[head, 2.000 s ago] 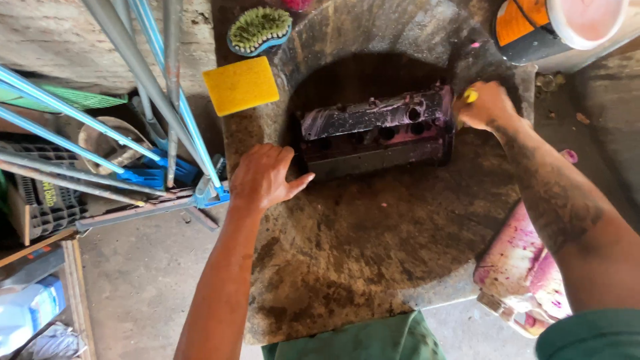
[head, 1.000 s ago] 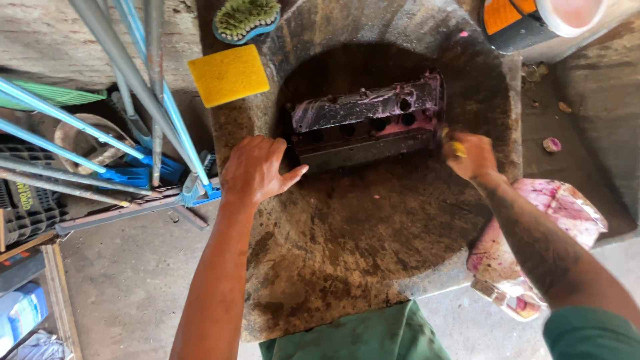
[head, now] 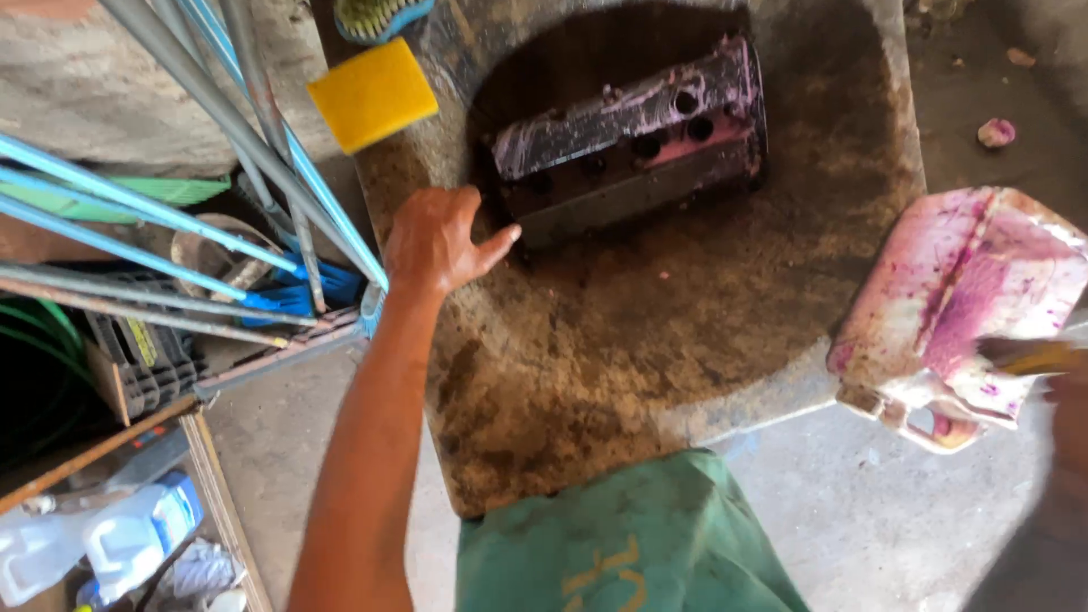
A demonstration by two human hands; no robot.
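Observation:
A dark metal engine valve cover (head: 629, 136), streaked with pinkish foam, lies tilted in the hollow of a stained stone basin (head: 646, 331). My left hand (head: 446, 238) rests on the basin's left rim with nothing in it, thumb pointing toward the cover's lower left corner. At the right edge, blurred and partly out of view, my right hand (head: 1069, 408) holds a brush with a yellow handle (head: 1050, 357). The brush is over a cut plastic jug (head: 960, 289) stained pink and purple; its tip is too blurred to tell whether it touches.
A yellow sponge (head: 374, 93) and a scrub brush (head: 378, 17) lie on the basin's upper left rim. Blue and grey broom poles (head: 246, 127) lean at the left, above a black crate (head: 144, 348). Plastic bottles (head: 136, 535) stand at lower left. Green cloth (head: 612, 544) hangs before the basin.
My right hand has moved from the valve cover's right end out to the right, over the stained jug, with the yellow-handled tool. My left hand stays on the rim.

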